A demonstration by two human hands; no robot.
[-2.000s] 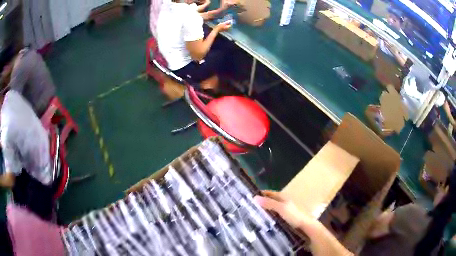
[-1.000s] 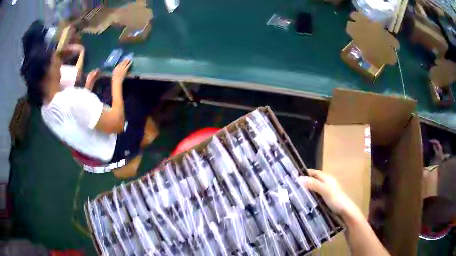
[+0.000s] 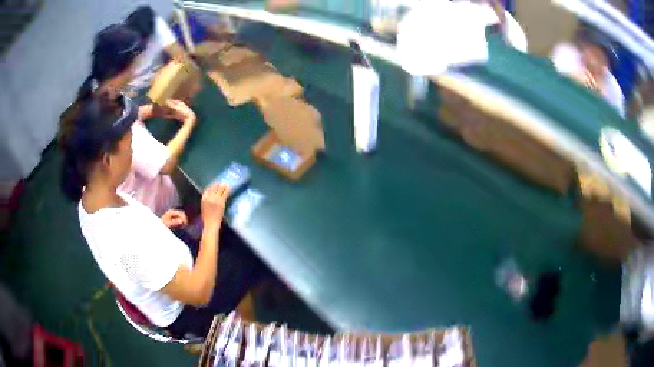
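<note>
A divider tray [image 3: 337, 337] full of upright zip-lock bags [image 3: 287, 350] shows at the bottom edge, beside the near edge of the green worktable [image 3: 401, 229]. Only its far rows are in the picture; the rest is cut off. The bags are clear and shiny with dark parts inside, and blurred. Neither of my hands is in view.
Two seated workers [image 3: 136, 265] are at the table's left side, one holding a small box. An open mailer box [image 3: 287, 161] with a blue insert, a white upright strip [image 3: 365, 107], a bagged item [image 3: 510, 279] and a black slab [image 3: 545, 294] lie on the table. An overhead shelf runs behind.
The view has swung left and up along the table. The tray has shifted to the bottom edge. My left hand is not seen in any frame; my right hand and the large carton have left the view.
</note>
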